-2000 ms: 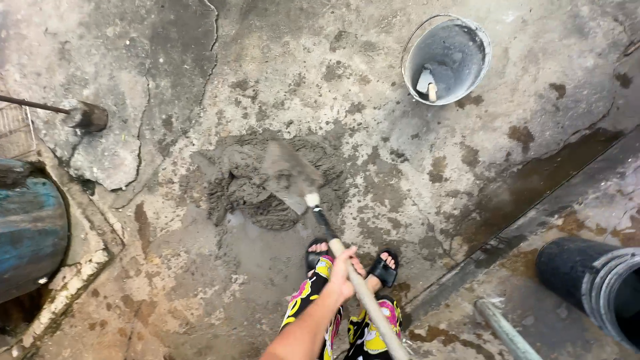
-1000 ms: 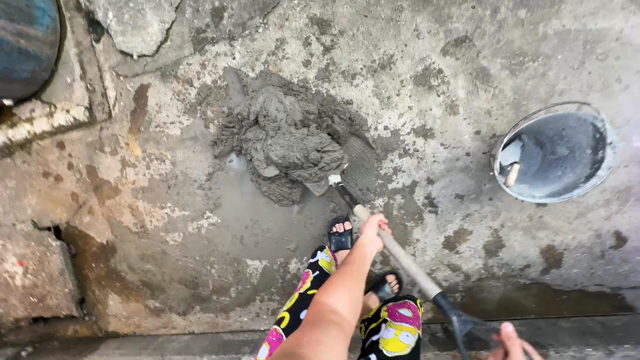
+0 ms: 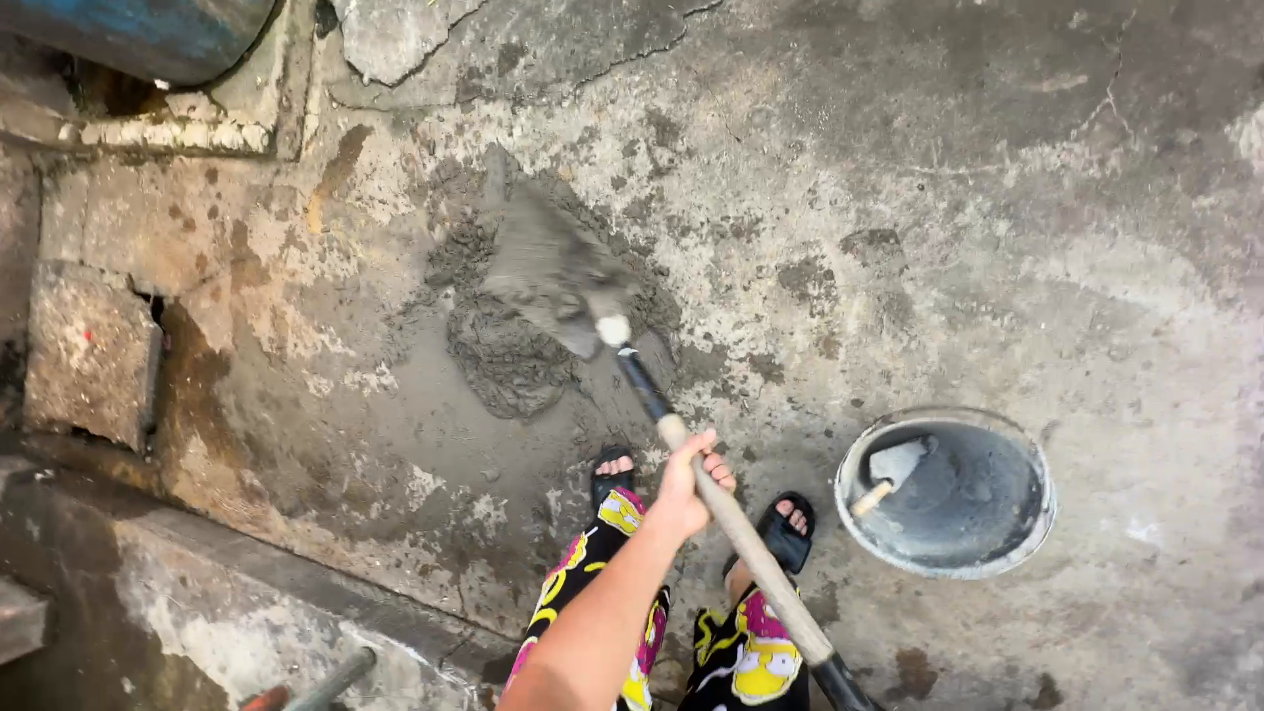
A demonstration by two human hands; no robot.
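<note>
My left hand (image 3: 694, 481) is closed around the wooden shaft of a shovel (image 3: 746, 543), not far above its black socket. The shovel's blade is blurred and carries wet grey mortar over the mortar heap (image 3: 509, 360) on the concrete floor. The shaft runs down to the lower right, where its black upper part leaves the frame. My right hand is out of view. Right of my feet stands a round bucket (image 3: 943, 568) with a wooden-handled trowel (image 3: 894, 469) inside.
My sandalled feet stand just below the heap. A blue drum (image 3: 158, 35) is at the upper left behind a low concrete curb (image 3: 173, 136). A broken slab (image 3: 91, 351) lies at the left. A raised ledge (image 3: 247, 583) and a pipe (image 3: 336, 679) are at the lower left.
The shovel's blade has moved from the heap's lower right side up over it, with mortar on it. My right hand, seen at the shovel's handle one second ago, has left the view. The view has turned.
</note>
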